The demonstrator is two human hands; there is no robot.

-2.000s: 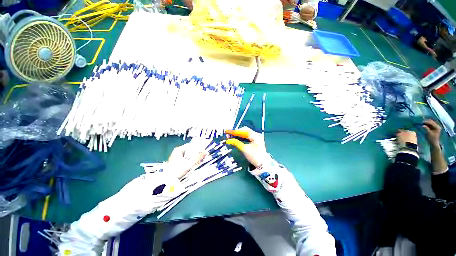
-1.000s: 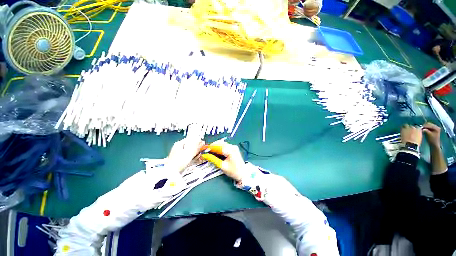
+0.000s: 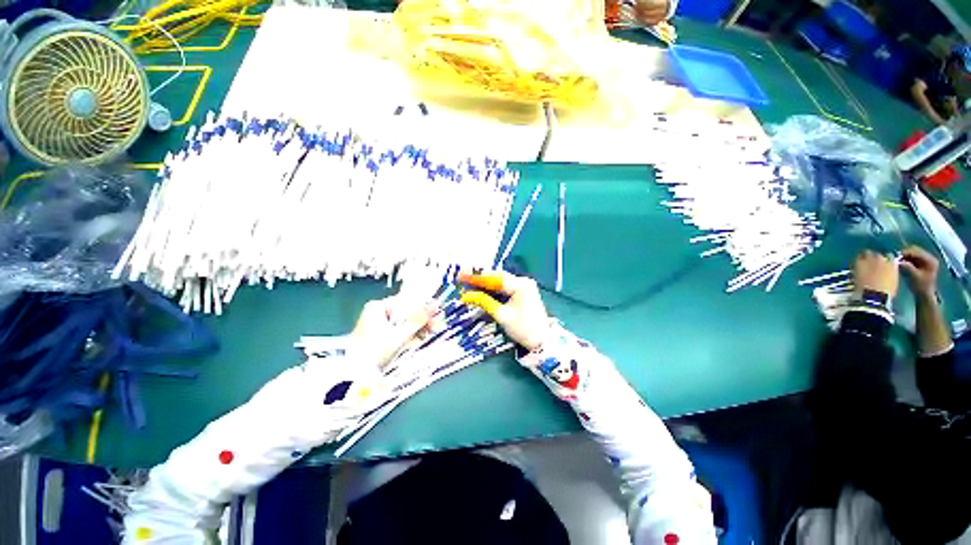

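Note:
My left hand (image 3: 385,328) is closed on a white stick over the working pile. My right hand (image 3: 511,306), with orange-yellow finger cots on thumb and forefinger, pinches the blue-marked upper end of the stick. The working pile of blue-banded white sticks (image 3: 399,394) lies fanned under my hands near the table edge. A long dark-blue strip (image 3: 612,308) curls on the green surface right of my right hand. Two single sticks lie above my right hand, one slanted (image 3: 520,224) and one upright (image 3: 561,236). Fingers partly hide the held stick.
A large banded stick stack (image 3: 319,218) is upper left, a plain stick pile (image 3: 740,202) upper right. Blue strip stock (image 3: 85,341) lies left, below a desk fan (image 3: 80,101). A blue tray (image 3: 719,75) is at top right. Another person's hands (image 3: 878,275) work at far right.
Compared with one second ago, my right hand has moved up and right, and the blue-banded ends of the pile show again. The blue strip lies in a smoother curve. My left hand has barely moved.

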